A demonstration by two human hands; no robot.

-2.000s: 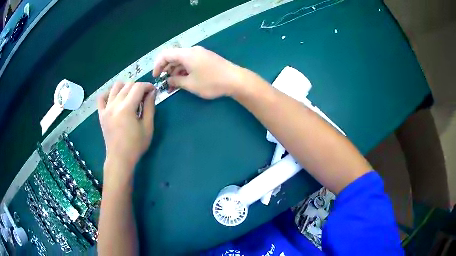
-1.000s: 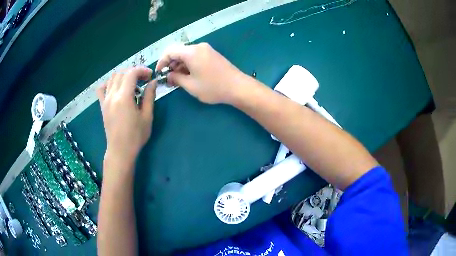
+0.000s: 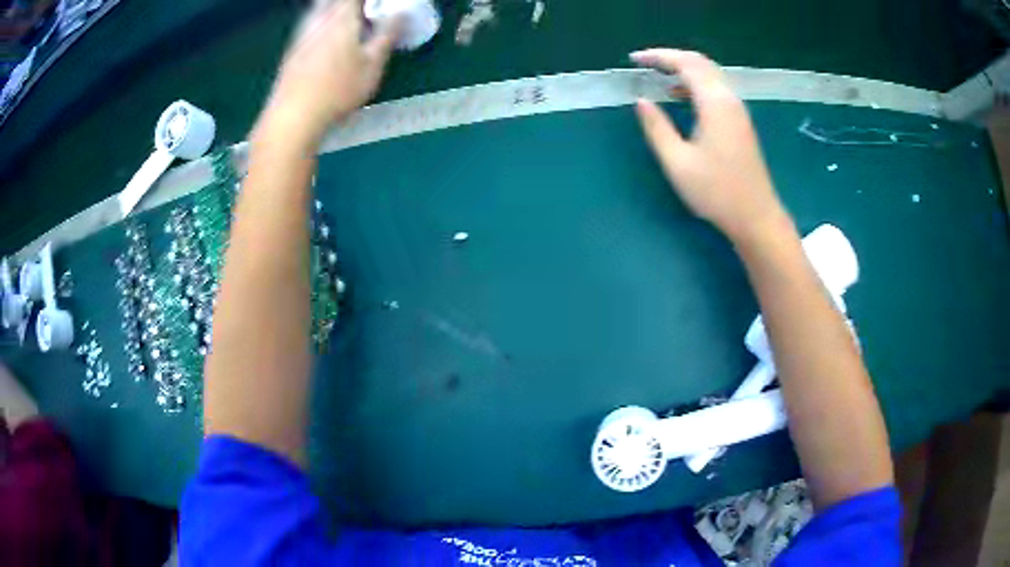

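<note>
My left hand (image 3: 332,66) is blurred and partly cut off by the top edge. It is over the dark belt, with its thumb against a white fan housing (image 3: 408,22); whether it grips the housing is unclear. My right hand (image 3: 700,138) is open and empty above the bench's metal rail, its thumb and fingers apart. Another fan housing (image 3: 629,449) lies grille up near the bench's front edge, its handle pointing right. A further white housing (image 3: 831,260) lies partly behind my right forearm. No circuit board shows in my right hand.
Green and silver circuit board strips (image 3: 183,282) lie at the left, partly under my left forearm. A fan housing (image 3: 184,131) rests at the belt's rail (image 3: 476,105). More white housings (image 3: 53,329) are far left, beside a person's maroon sleeve (image 3: 50,482). White parts (image 3: 764,526) are below the bench edge.
My hands have moved apart from the small board work at the rail. My left hand has gone up over the belt to a housing; my right has moved right and opened. The view has shifted.
</note>
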